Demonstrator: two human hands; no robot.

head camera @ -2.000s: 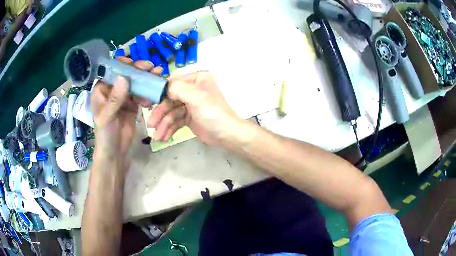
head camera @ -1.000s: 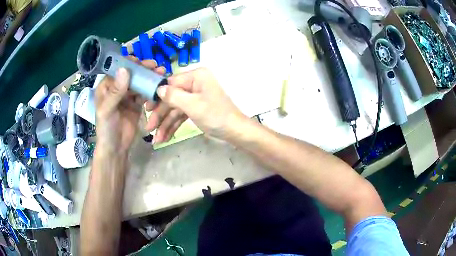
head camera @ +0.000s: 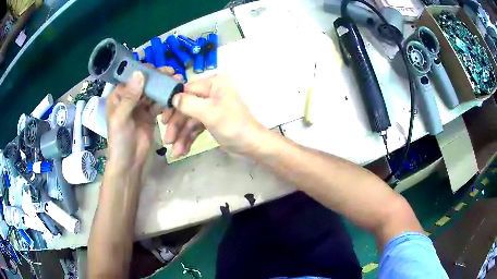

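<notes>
A grey fan housing [head camera: 150, 86] is held above the left part of the bench, its round open head at the upper left and its handle slanting down to the right. My left hand [head camera: 131, 111] grips the handle, thumb on top below the dark oval opening. My right hand [head camera: 210, 111] is at the handle's lower end, thumb and index finger pinching at a small dark part [head camera: 175, 93] there; the other fingers are curled below. Whether that dark part is a cap or an inner piece cannot be told.
Blue cells [head camera: 180, 50] lie behind the housing. White and grey fan units [head camera: 57, 141] are piled at left. A black electric screwdriver [head camera: 364, 76] with its cord, two grey fans [head camera: 428, 82] and a box of circuit boards [head camera: 463, 52] are at right. A yellowish stick [head camera: 308, 106] lies mid-bench.
The housing has tilted more steeply, its head moving right and slightly up. My left hand has shifted a little to the right with it. My right hand remains at the handle end.
</notes>
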